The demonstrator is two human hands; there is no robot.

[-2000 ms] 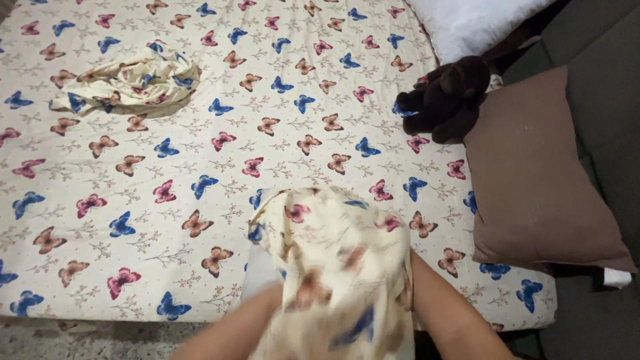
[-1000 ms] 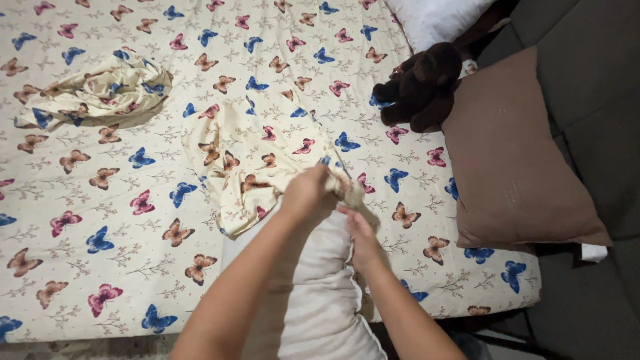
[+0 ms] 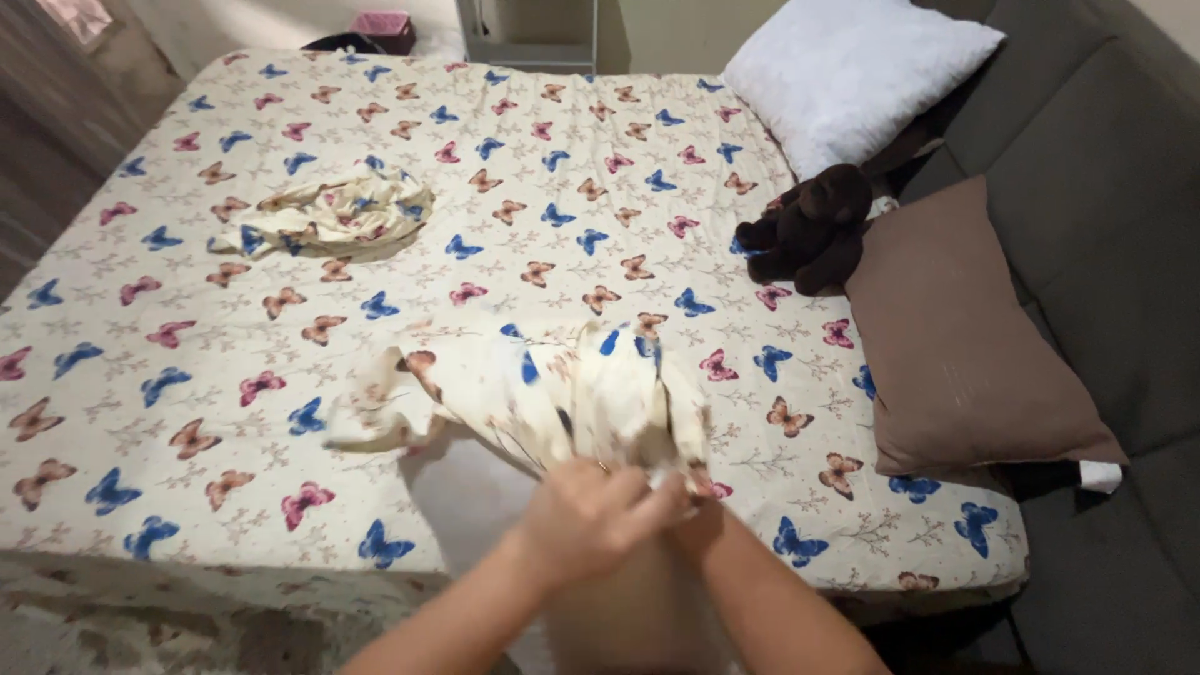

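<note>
My left hand (image 3: 600,511) is closed on the gathered edge of a cream butterfly-print pillowcase (image 3: 525,375). Beside it, my right hand (image 3: 694,497) grips the same edge, partly hidden behind the left one. The pillowcase spreads away from both hands over the bed and is blurred by motion. Beneath the hands lies a white pillow (image 3: 478,497), its far end against the cloth; how much of it is inside the pillowcase I cannot tell. A second bunched cloth with the same print (image 3: 328,216) rests on the fitted sheet (image 3: 506,262) at the upper left.
On the right, a brown cushion (image 3: 966,347) lies against the dark padded headboard (image 3: 1116,253). A dark brown plush toy (image 3: 816,230) touches its far corner, and a white pillow (image 3: 844,75) is behind. A pink basket (image 3: 384,31) stands beyond the bed.
The pillowcase covered the pillow's end two seconds ago, then lay to the left of my hands; now it spreads ahead of them. The view has tilted up, showing the bed's far edge.
</note>
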